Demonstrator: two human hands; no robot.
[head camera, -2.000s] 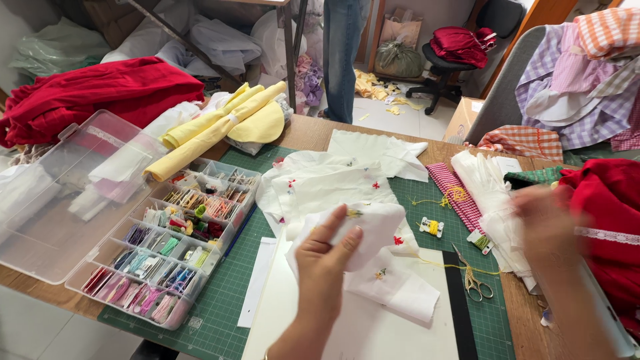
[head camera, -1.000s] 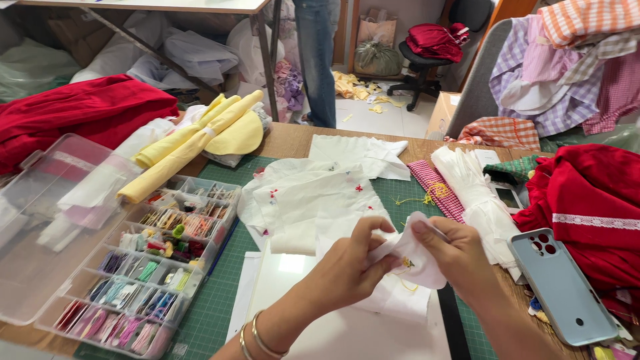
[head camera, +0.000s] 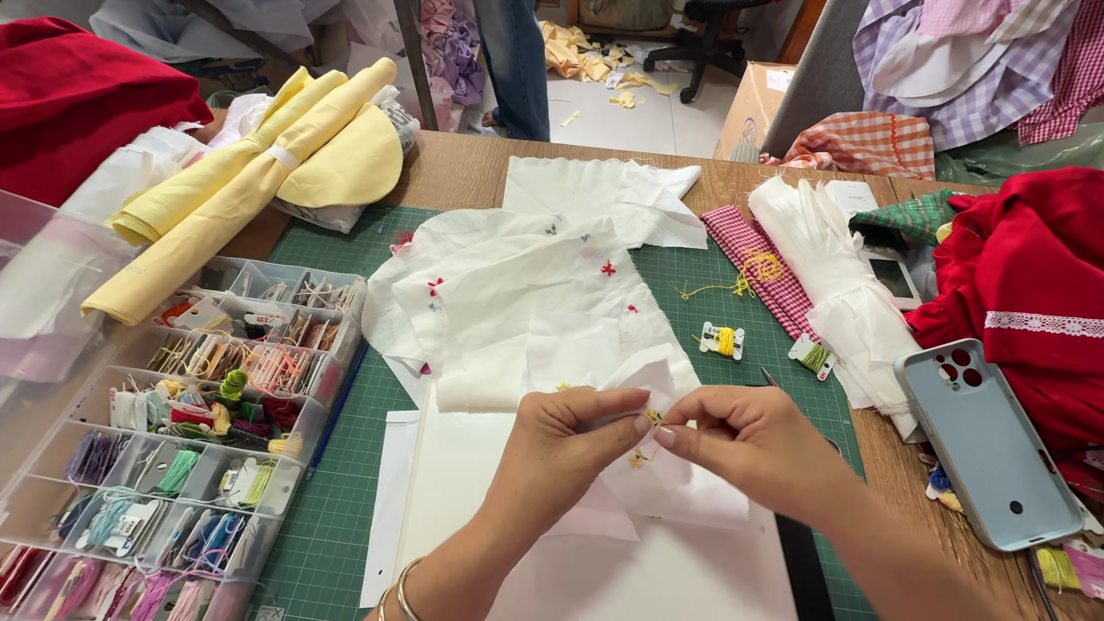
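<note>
My left hand (head camera: 565, 457) pinches a piece of white fabric (head camera: 681, 492) with small yellow embroidered flowers, thumb against forefinger. My right hand (head camera: 746, 440) meets it at the yellow stitching, its thumb and forefinger closed together; a needle or thread between them is too small to tell. Beyond both hands lies white cloth (head camera: 517, 302) with red and blue embroidered flowers. A card bobbin of yellow floss (head camera: 722, 341) and a card bobbin of green floss (head camera: 812, 356) lie to the right. Scissors are mostly hidden behind my right hand.
A plastic floss organizer box (head camera: 332, 371) stands at left, beneath rolled yellow fabric (head camera: 233, 190). A green cutting mat (head camera: 323, 535) covers part of the wooden table. At right are a bundle of white fabric strips (head camera: 841, 276), a blue-grey phone (head camera: 987, 448) and red fabric (head camera: 1026, 259).
My right hand, raised and apart at the right two seconds ago, has come to the fabric beside my left hand. The view has moved closer over the table.
</note>
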